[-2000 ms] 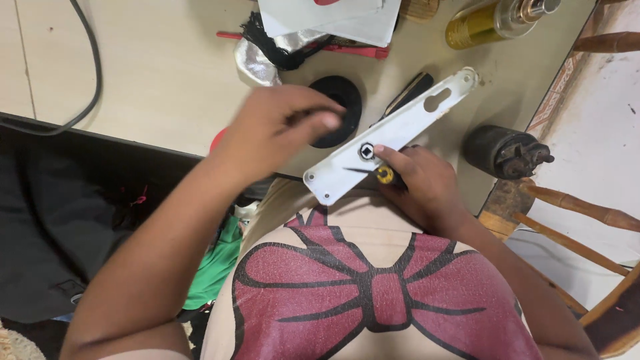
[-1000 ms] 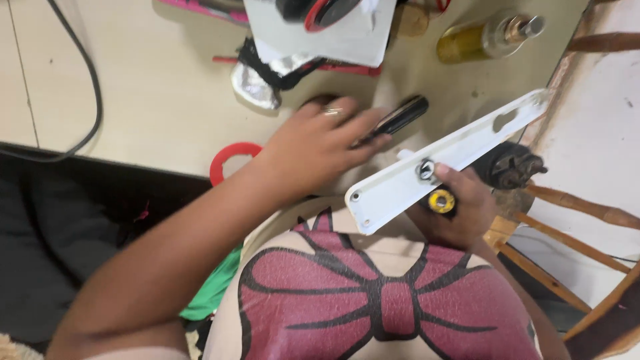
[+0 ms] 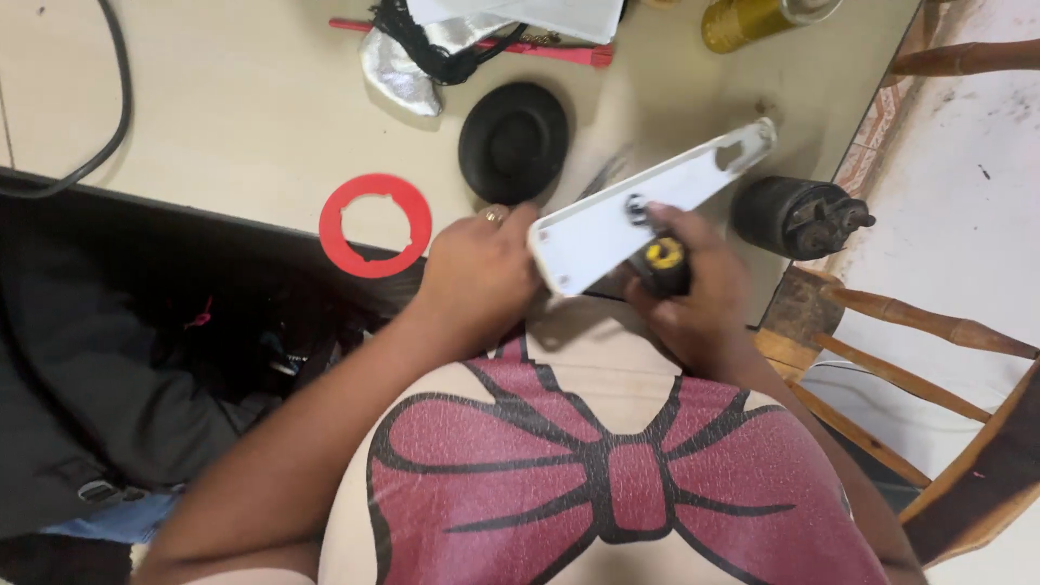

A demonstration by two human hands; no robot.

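My right hand (image 3: 703,284) is closed on a black tool handle with a yellow end (image 3: 665,258), its thumb or finger against a white door-lock backplate (image 3: 642,219). The plate slants up to the right, with a keyhole-shaped opening near its upper end and a dark ring around its middle hole. My left hand (image 3: 483,268) is at the plate's lower left end, fingers curled; whether it grips the plate is hidden. Just above it lies a round black disc (image 3: 513,142). A flat red ring (image 3: 375,226) rests at the table edge, left of my left hand.
A black cylindrical motor-like part (image 3: 800,218) lies at the table's right edge, near a wooden chair (image 3: 918,321). A yellow bottle (image 3: 751,20), a silvery cloth (image 3: 398,69) with black cord, and a red brush (image 3: 569,54) lie farther back. A black cable (image 3: 122,89) curves at left.
My left hand has moved from over the table to the plate's lower end, uncovering the black disc and the red ring. The black elongated object beside it a second ago is no longer plainly seen.
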